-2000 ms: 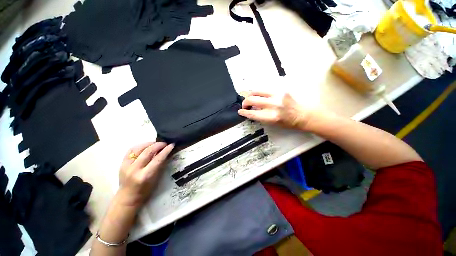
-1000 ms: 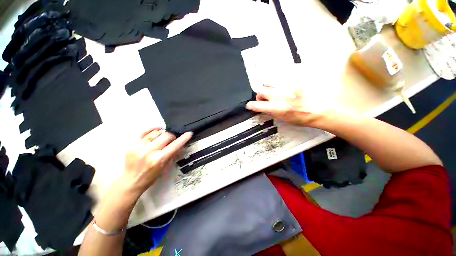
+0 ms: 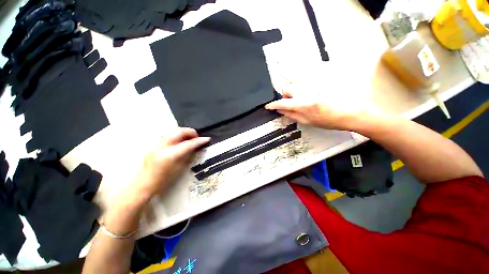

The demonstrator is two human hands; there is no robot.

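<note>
A flat black panel [image 3: 217, 77] with side tabs lies in front of me on the white table. A darker band [image 3: 236, 126] runs along its near edge. My left hand [image 3: 174, 155] rests its fingertips on the band's left end. My right hand [image 3: 305, 111] has its fingers on the band's right end, by the panel's near right corner. Whether the fingers pinch the edge or only press it is hard to tell. Two narrow black strips [image 3: 246, 155] lie parallel on the dark-smeared area between the panel and the table's near edge.
Overlapping black panels [image 3: 64, 112] lie at left, with more black pieces [image 3: 53, 206] at near left and a dark pile [image 3: 134, 18] at far centre. A loose strip [image 3: 316, 29] lies right of centre. An amber glue bottle [image 3: 412, 61] and yellow pot [image 3: 460, 24] stand at right.
The near edge, earlier folded with a slit-like line, now shows as a wider flat dark band. My left fingertips have moved slightly inward along it. The view has shifted, moving the table items within the picture.
</note>
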